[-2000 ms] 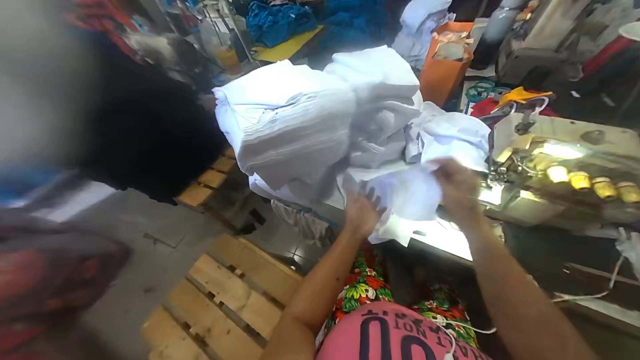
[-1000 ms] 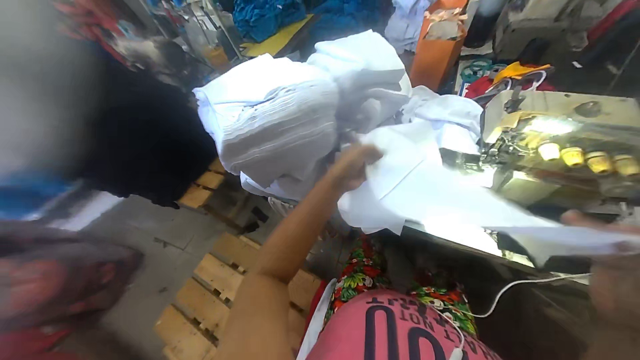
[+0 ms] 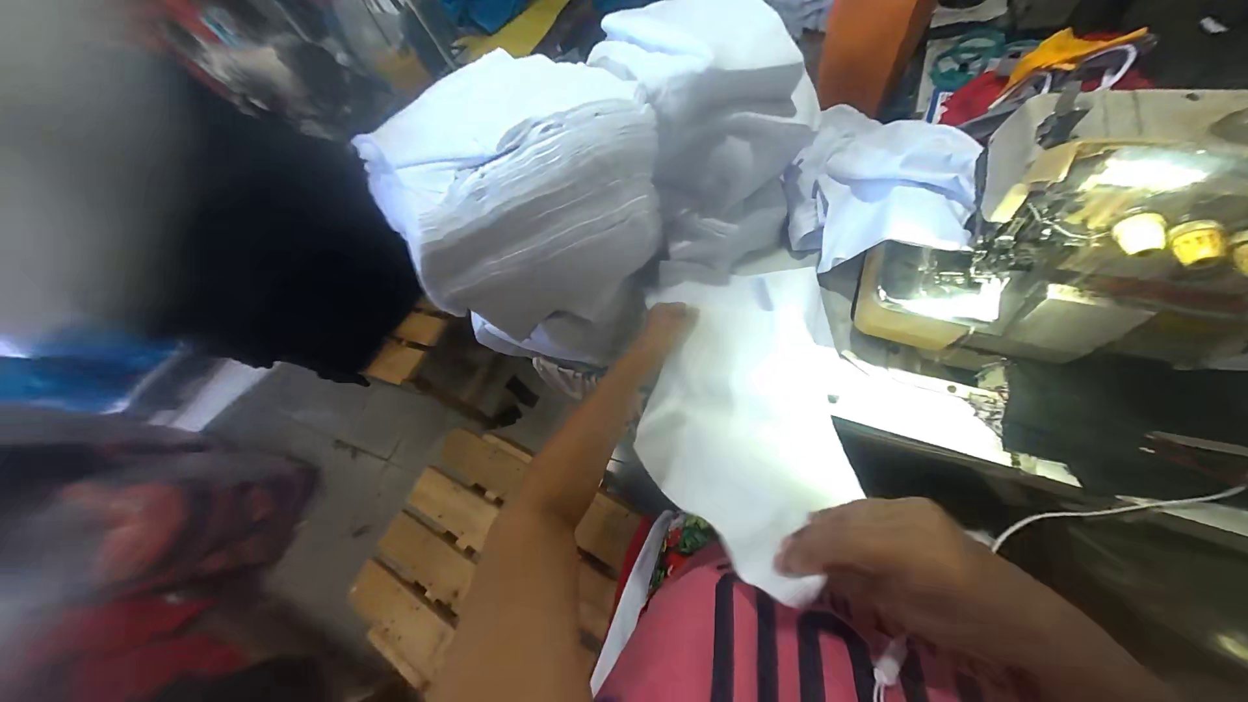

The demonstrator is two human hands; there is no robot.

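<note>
A white fabric piece hangs spread between my two hands, brightly lit in its middle. My left hand pinches its upper left edge, close beside a thick stack of folded white cloth. Down at the lower corner, my right hand grips the same piece in front of my pink shirt. More white cloth lies crumpled behind, next to the sewing machine, whose lamp shines on its metal plate. The fingertips of my left hand are partly hidden by the fabric.
Wooden slatted seating stands at the lower left over a tiled floor. A large dark cloth mass fills the left side. An orange container is behind the stack. A white cable crosses at the right, near the machine table's edge.
My right hand has come from the far right in toward my body, bringing its end of the white fabric along. My left hand still holds the other end near the stack.
</note>
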